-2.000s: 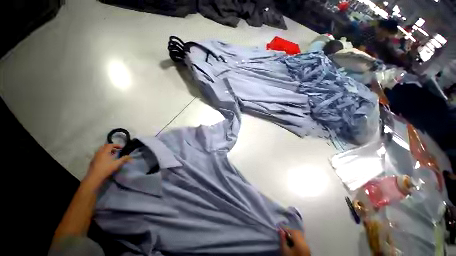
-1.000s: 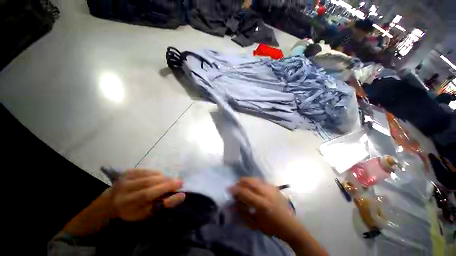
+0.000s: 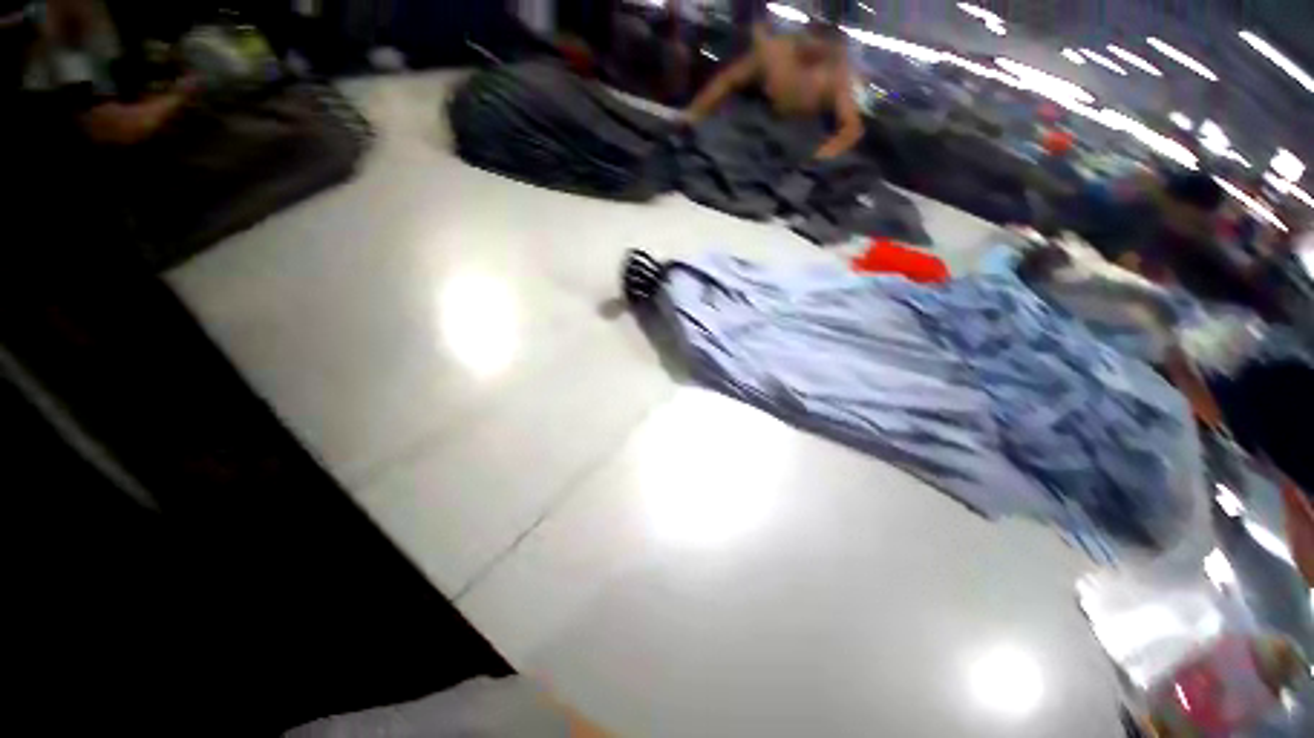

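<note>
Neither of my hands shows clearly. At the bottom edge there is a blurred pale grey cloth edge [image 3: 418,715] with a small skin-coloured sliver beside it; I cannot tell whether it is my sleeve and arm. A stack of light blue-grey shirts [image 3: 850,353] lies across the white table, with several black hanger hooks [image 3: 643,277] bunched at its left end. A tangled heap of blue fabric strips [image 3: 1074,397] lies at its right end. The shirt from the earlier frames cannot be made out.
The glossy white table [image 3: 389,389] has a dark near edge at left. Charcoal garments [image 3: 555,130] lie at the back, where another person's arms [image 3: 847,123] reach in. A red item [image 3: 901,261] lies behind the stack. A pink bottle [image 3: 1218,685] and clear plastic are at lower right.
The view has swung left and up, so the stack appears further right and lower. Both hands and the shirt they handled have dropped out of clear view.
</note>
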